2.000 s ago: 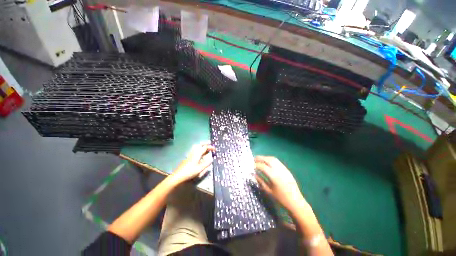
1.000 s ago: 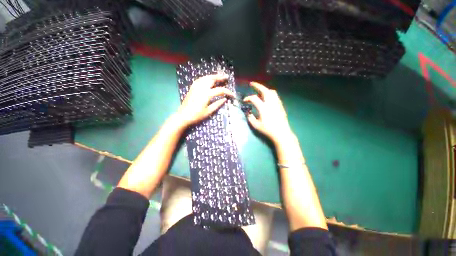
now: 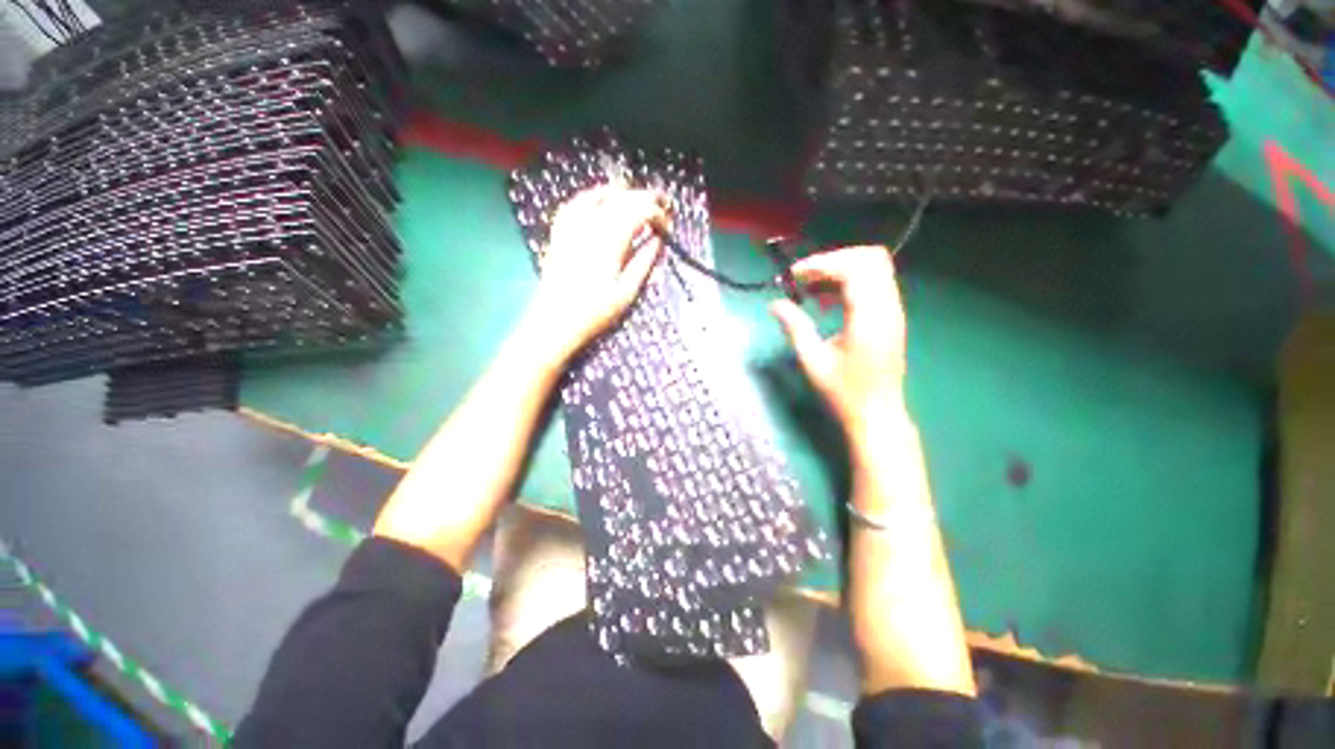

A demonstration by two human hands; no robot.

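Observation:
A long black keyboard circuit board (image 3: 659,439) with many silvery parts lies lengthwise in front of me, its near end over my lap. A second board edge shows at its lower right, so there seem to be two, fanned apart. My left hand (image 3: 603,264) rests on the far part of the board, its fingertips on one end of a dark cord (image 3: 725,280). My right hand (image 3: 854,325) is right of the board, and its fingertips pinch the cord's other part. A thin lead runs up behind the right hand. White glare covers the board's right edge.
A tall stack of black boards (image 3: 191,205) stands at the left, overhanging the bench. Another stack (image 3: 1010,132) stands at the back right. Part of a loose board pile (image 3: 571,27) shows at the top. A cardboard box (image 3: 1303,512) is at the right edge of the green mat (image 3: 1083,439).
My view has dropped closer to the board since the first frame. My left hand has moved onto the board's far part. My right hand has moved right, and the dark cord now spans between both hands.

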